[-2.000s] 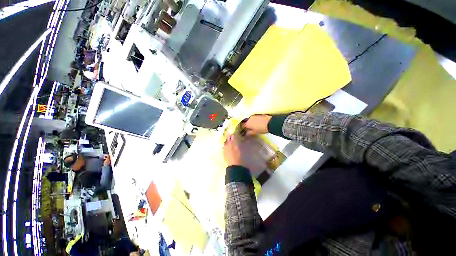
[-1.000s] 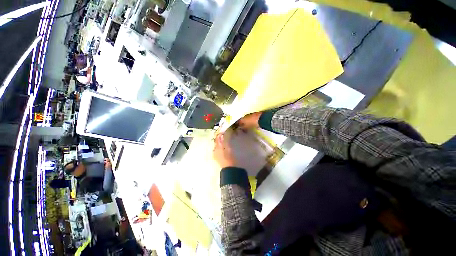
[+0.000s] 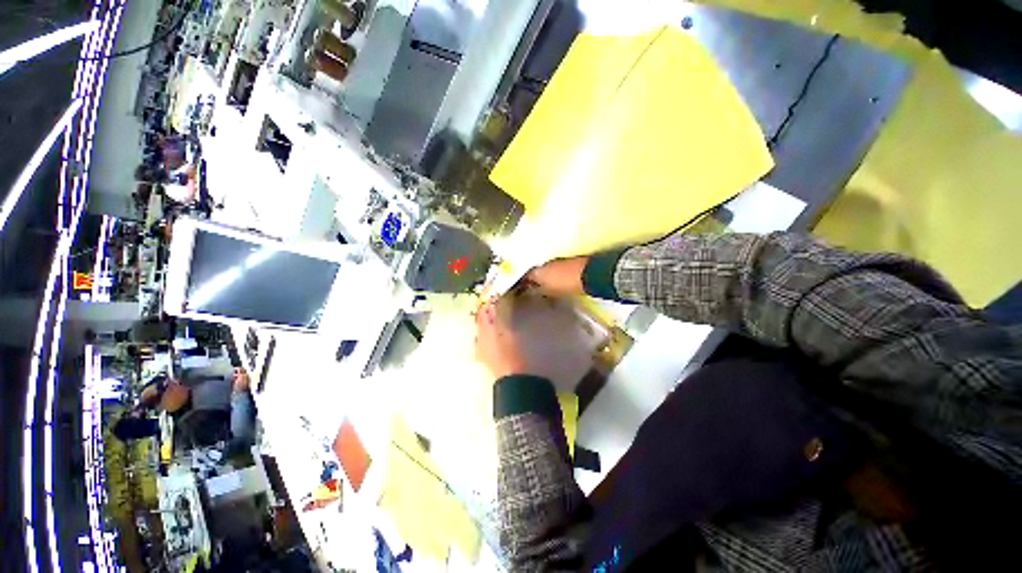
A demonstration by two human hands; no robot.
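Note:
A large yellow fabric panel [image 3: 644, 134] lies on the metal bed to the right of the machine head and narrows to the bright needle area. The dark grey machine head [image 3: 446, 257] with a red logo is just beyond my hands. My left hand [image 3: 504, 341] has its fingertips at the fabric's edge beside the needle area. My right hand [image 3: 557, 276] pinches the fabric edge close to the left fingertips. Glare hides the exact grip and the needle. An amber template edge [image 3: 605, 341] shows below my right hand.
A control screen [image 3: 263, 280] stands left of the head. A brown-red card [image 3: 351, 454] and yellow panels [image 3: 420, 504] lie on the white table. A black cable [image 3: 809, 90] crosses the metal bed. A yellow pile [image 3: 941, 190] is at the right. A person [image 3: 207, 409] sits at the far left.
The fabric panel's near part is folded or shifted compared with the earliest frame, and a line shows at its top. My hands stay close together by the head. The view has shifted slightly.

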